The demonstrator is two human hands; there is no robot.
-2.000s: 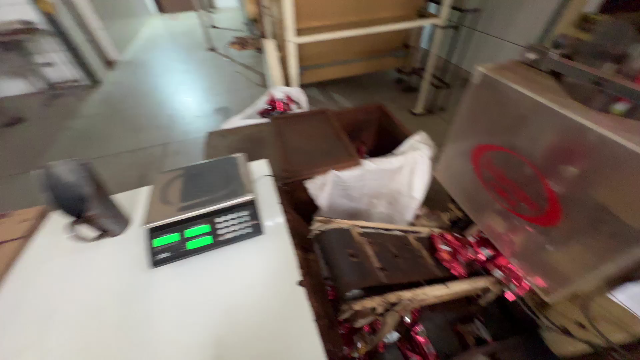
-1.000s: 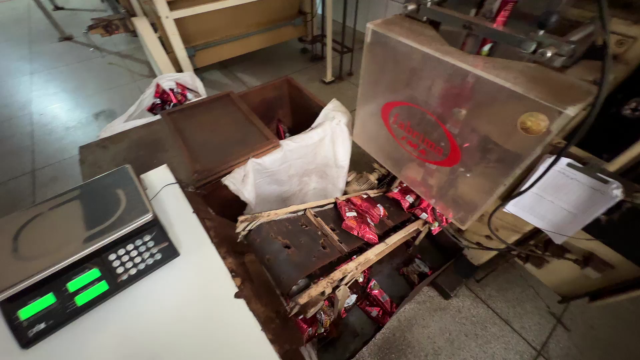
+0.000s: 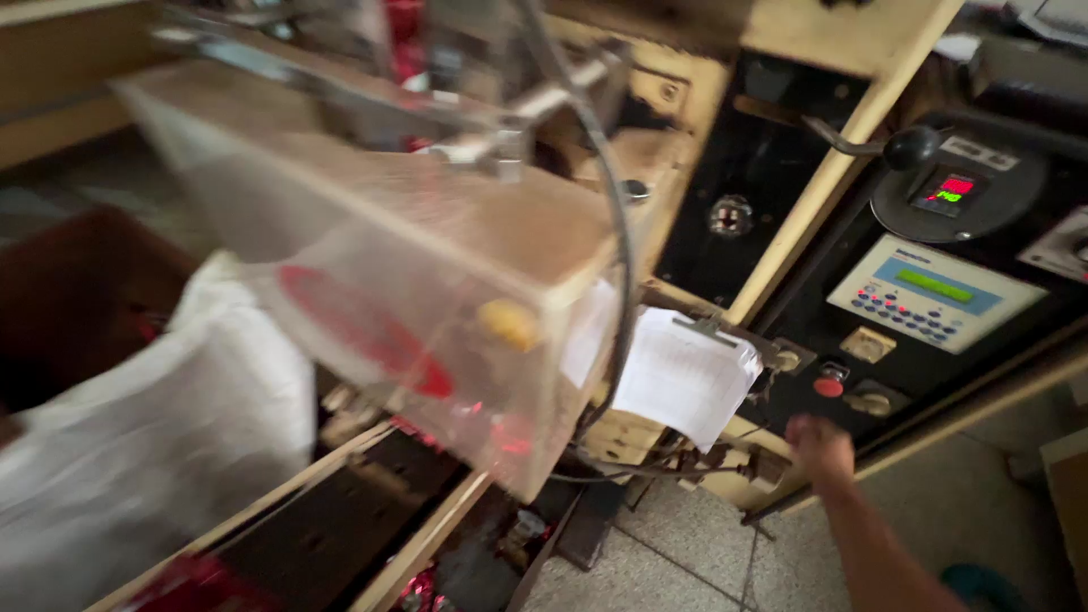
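Note:
My right hand (image 3: 820, 450) reaches in from the lower right, blurred, just below the red push button (image 3: 830, 381) on the machine's black control panel (image 3: 790, 365). Whether its fingers touch anything cannot be told. Above the button are a keypad panel with a green display (image 3: 935, 293) and a round-mounted temperature controller (image 3: 950, 190). Printed sheets on a clipboard (image 3: 684, 374) hang left of the hand. A clear plastic guard (image 3: 382, 289) with a red oval mark covers part of the machine. My left hand is out of view.
A conveyor chute (image 3: 331, 518) with red wrapped packets (image 3: 200, 585) runs along the bottom. A white sack (image 3: 170, 450) stands at the left beside a brown bin (image 3: 93, 272). A dark cable (image 3: 625, 255) loops past the guard. Tiled floor (image 3: 663, 552) shows below.
The view has swung far to the right, away from the scale and table to the control panel. My right hand has come into view near the red button.

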